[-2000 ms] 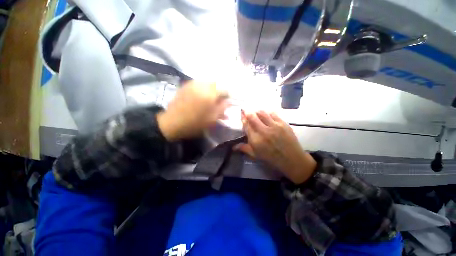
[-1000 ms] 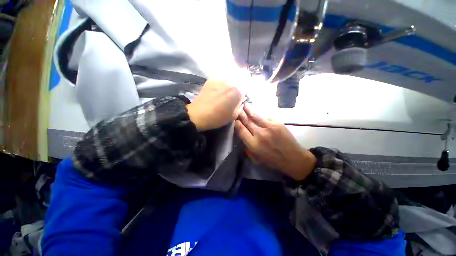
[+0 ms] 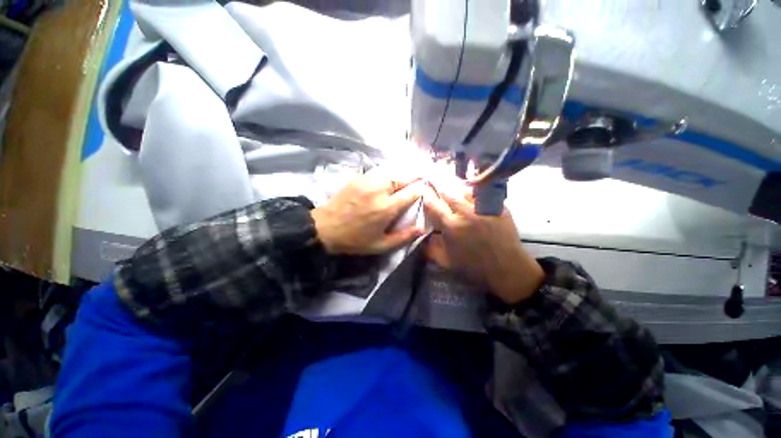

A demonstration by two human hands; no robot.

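The light grey garment (image 3: 193, 145) lies heaped left of the needle, with darker bands in its folds. My left hand (image 3: 368, 214) presses its edge with the fingertips just in front of the glaring needle area. My right hand (image 3: 479, 239) pinches the same edge, its fingertips close to my left ones. A dark grey strip (image 3: 398, 287) hangs from between my hands over the table's front edge. The white sewing machine head (image 3: 479, 77) stands above; presser foot and needle are lost in the lamp glare.
A dark cylindrical attachment (image 3: 490, 198) hangs right of the needle, beside my right hand. A brown wooden board (image 3: 43, 128) stands at the left. The ruler-marked front edge (image 3: 599, 287) runs across. Loose grey cloth (image 3: 711, 395) lies below at the right.
My left hand has moved slightly down and its fingers lie flatter on the cloth. My right hand has come closer under the attachment. The machine head sits lower in view.
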